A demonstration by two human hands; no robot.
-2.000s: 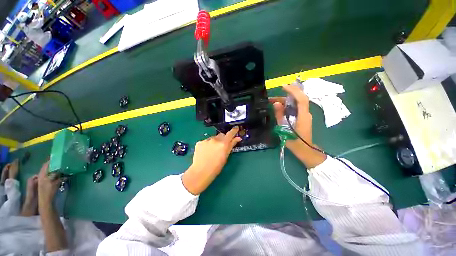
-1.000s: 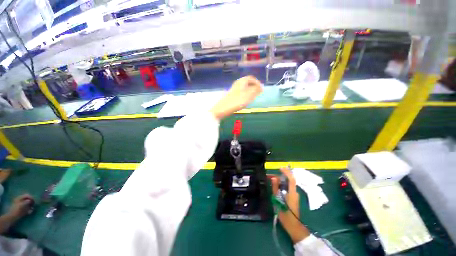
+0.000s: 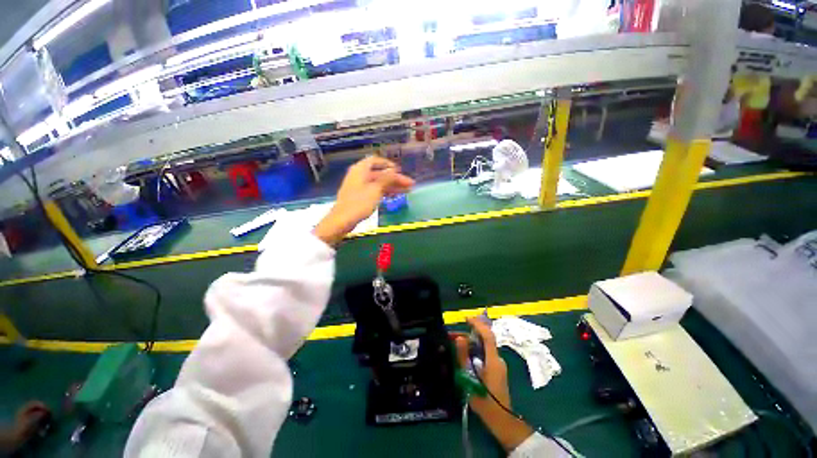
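Observation:
The black fixture (image 3: 408, 417) stands on the green bench, its silver clamp linkage and red handle (image 3: 384, 258) upright. A white patch (image 3: 404, 350) lies at its centre. A dark shape with pale spots, possibly a unit (image 3: 409, 390), sits in its front part. My left hand (image 3: 363, 199) is raised above and beyond the fixture, fingers curled; whether it holds anything is unclear. My right hand (image 3: 491, 376) is closed around the dispensing syringe (image 3: 476, 359) just right of the fixture; its green fitting (image 3: 471, 385) faces me. The syringe tip is unclear.
A black unit (image 3: 303, 409) lies left of the fixture, another (image 3: 465, 290) behind the yellow strip. Crumpled white cloth (image 3: 528, 347), a white carton (image 3: 639, 305) and a black box with red light (image 3: 605, 367) are right. A green box (image 3: 115, 383) and another person's hand (image 3: 25, 423) are left.
My left hand has left the fixture and risen forward; since a second ago it shows further left. My view has tilted up. My right hand still holds the syringe beside the fixture.

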